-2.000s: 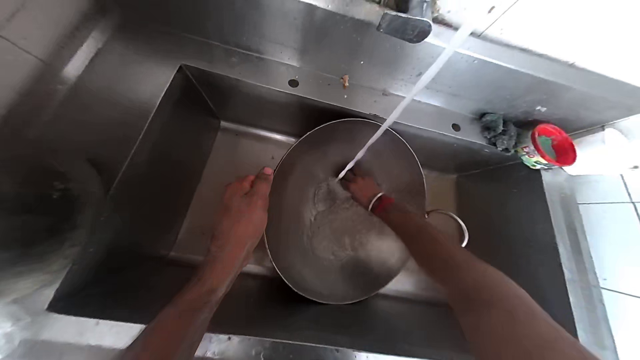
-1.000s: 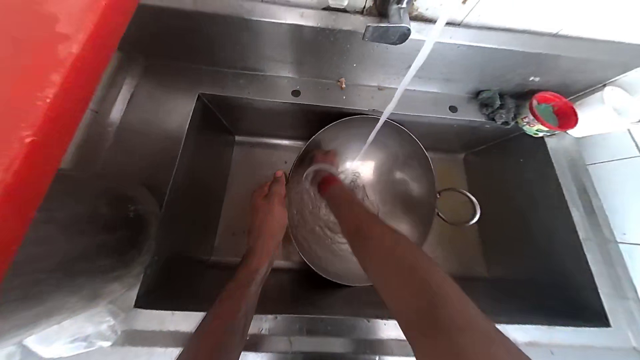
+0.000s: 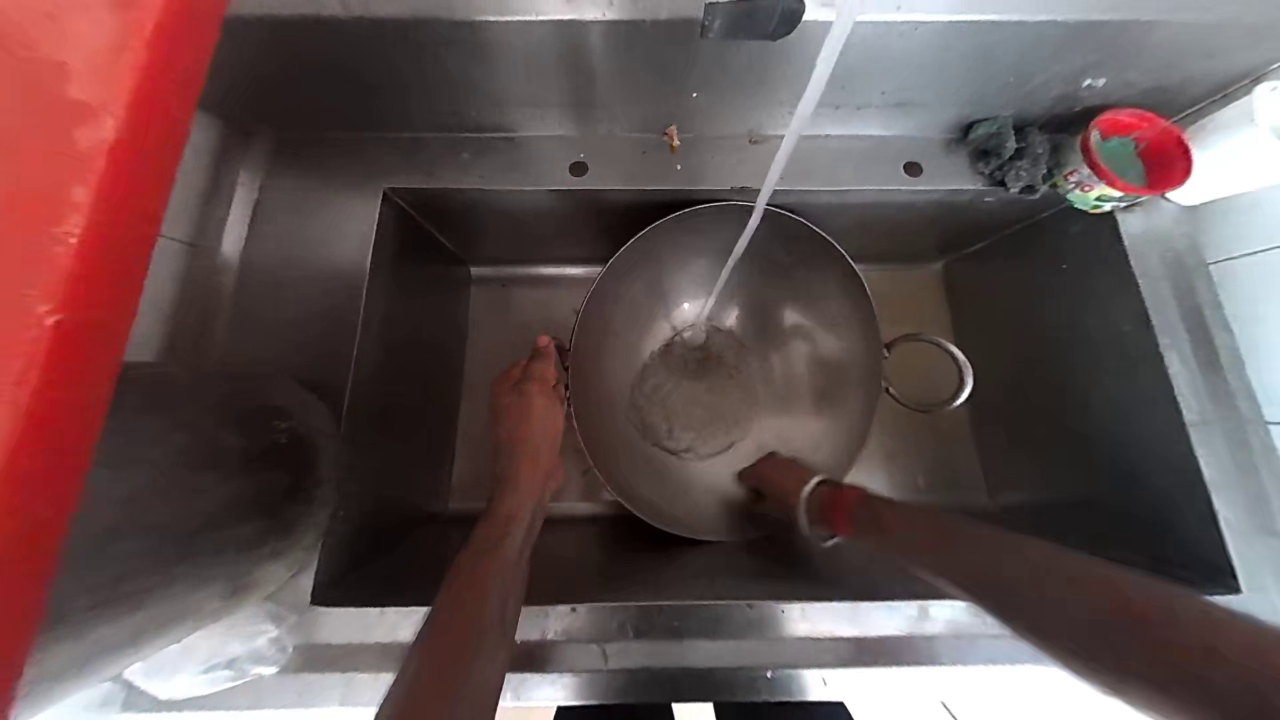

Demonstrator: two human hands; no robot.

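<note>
A round metal wok (image 3: 800, 390) with a ring handle (image 3: 930, 372) on its right side sits in a steel sink (image 3: 1050, 400). A stream of water (image 3: 775, 165) falls from the faucet (image 3: 752, 18) into a shallow pool (image 3: 695, 390) in the wok. My left hand (image 3: 530, 415) grips the wok at its left side, where a second handle is mostly hidden. My right hand (image 3: 778, 482) is inside the wok near its lower rim, fingers curled against the inner wall; what lies under them is hidden.
A red-rimmed tub (image 3: 1137, 152) and dark scrubbing wads (image 3: 1010, 155) stand on the sink's back right ledge. A large dark metal vessel (image 3: 190, 480) is left of the sink, beside a clear plastic bag (image 3: 215, 655). Something red (image 3: 90, 200) fills the upper left edge.
My right hand has moved from the upper left part of the wok down to its lower rim. My left hand stays at the wok's left side.
</note>
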